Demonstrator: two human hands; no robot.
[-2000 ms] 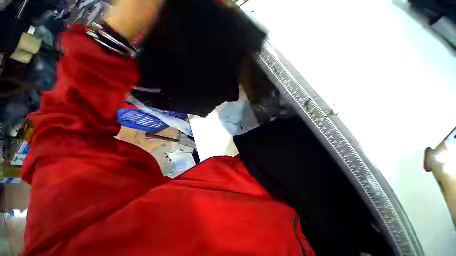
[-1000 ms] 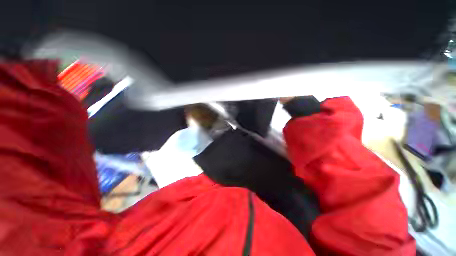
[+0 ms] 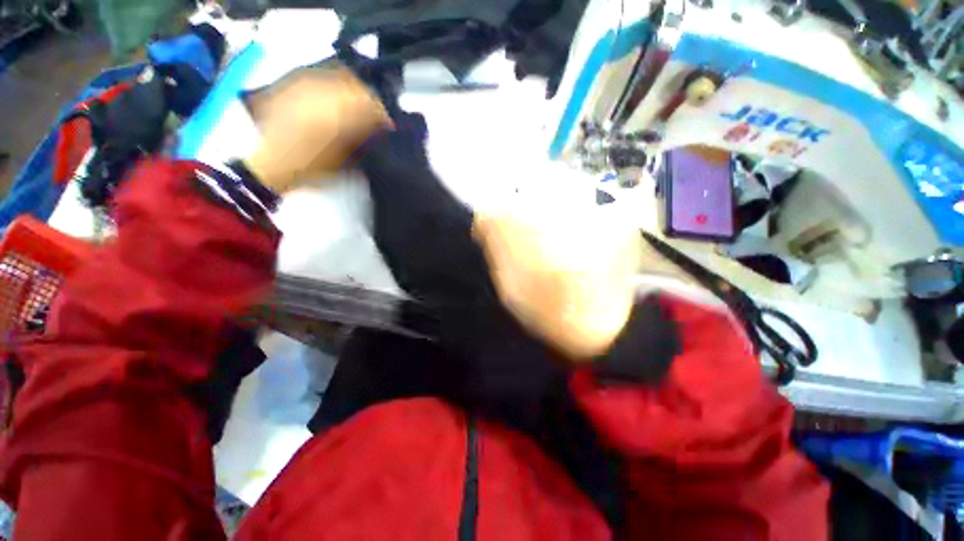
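Note:
A black cloth piece (image 3: 433, 243) runs from the table top over the front edge onto the wearer's lap. My left hand (image 3: 317, 125) is at its upper end, blurred, and appears to hold the cloth. My right hand (image 3: 560, 275) lies along the cloth's right side, blurred and overlit, so its fingers and grip cannot be told. The white and blue sewing machine (image 3: 777, 127) stands at the right, its needle area (image 3: 629, 159) beyond my right hand. Black-handled scissors (image 3: 745, 306) lie right of my right hand.
A phone (image 3: 700, 192) lies under the machine arm beside scraps. More black cloth (image 3: 444, 40) lies at the back of the table. A red basket (image 3: 32, 264) is at the left, a blue basket (image 3: 909, 454) at the lower right. The table edge (image 3: 349, 303) crosses in front.
The view has swung to the table and machine. The large black cloth with a pale edge no longer spans the top of the view. Both hands are now visible at a black cloth.

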